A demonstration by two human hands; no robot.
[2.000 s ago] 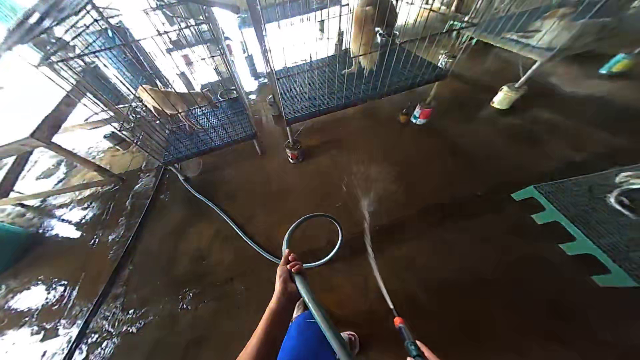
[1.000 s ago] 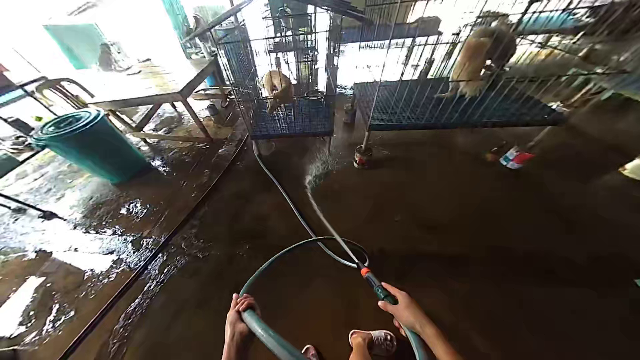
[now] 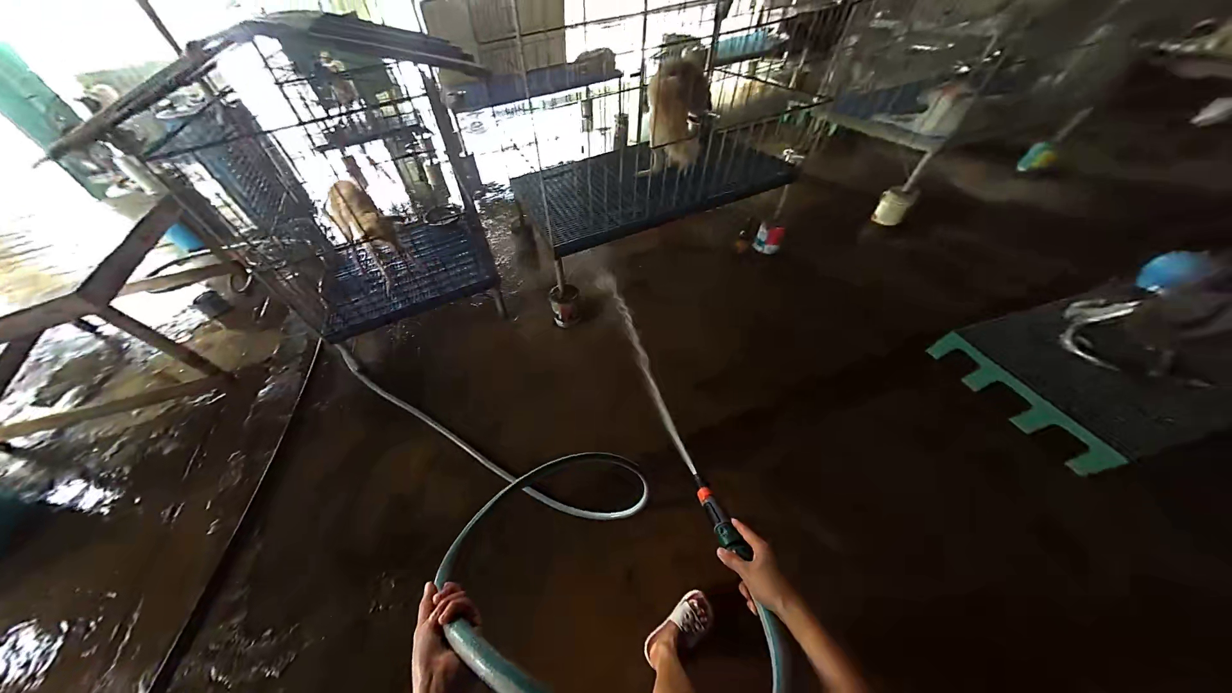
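Observation:
My right hand (image 3: 756, 568), at the lower centre right, is closed around a hose nozzle (image 3: 720, 522) with an orange ring. A jet of water (image 3: 650, 375) leaves its tip and lands on the wet floor near a can under a cage leg. My left hand (image 3: 445, 626) grips the green garden hose (image 3: 491, 657) at the bottom. From there the hose makes a loop on the floor and runs up to the left cage. Part of the hose also hangs below my right hand.
Wire cages on dark slatted floors (image 3: 654, 197) stand ahead, with dogs (image 3: 361, 217) inside. Their legs rest in cans (image 3: 565, 304). At the left is a wooden frame (image 3: 144, 337); at the right lies a dark mat (image 3: 1088, 385) with a green toothed edge. A floor channel runs along the left.
The view has swung right since one second ago. The water jet has moved from below the left cage to beside the can under the middle cage's leg. Both hands still hold the hose and nozzle.

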